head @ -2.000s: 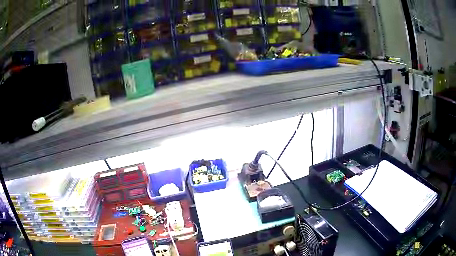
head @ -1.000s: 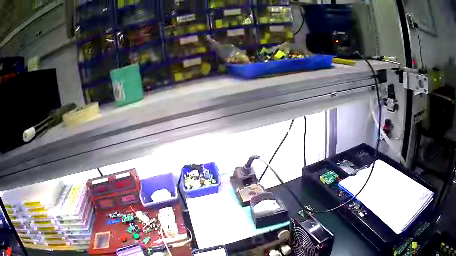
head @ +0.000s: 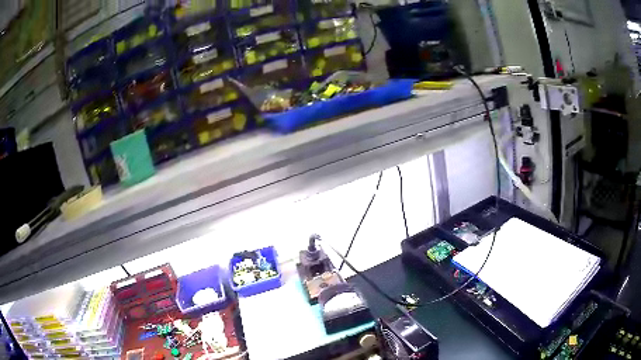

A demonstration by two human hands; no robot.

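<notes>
Neither of my hands is in the picture. Nearest in front of me, the dark red test box [head: 162,351] is cut off by the bottom edge, with small green boards and white parts on top. To its right, the pale-topped bench instrument [head: 270,320] carries a small black box [head: 344,307]. The black fan [head: 408,337] stands right of the instrument, cut off at the bottom. The black tray [head: 450,285] on the right holds white paper [head: 531,271] and small green boards [head: 441,251].
A long shelf [head: 211,186] crosses the view above, with a blue tray of parts [head: 337,109], a green box [head: 133,158] and blue parts bins [head: 204,56]. Clear trays [head: 60,323] are stacked at lower left. A black cable [head: 365,280] loops across to the tray.
The view has turned right and tilted, so bench and shelf things sit further left. The phones at the bottom edge have dropped out of view.
</notes>
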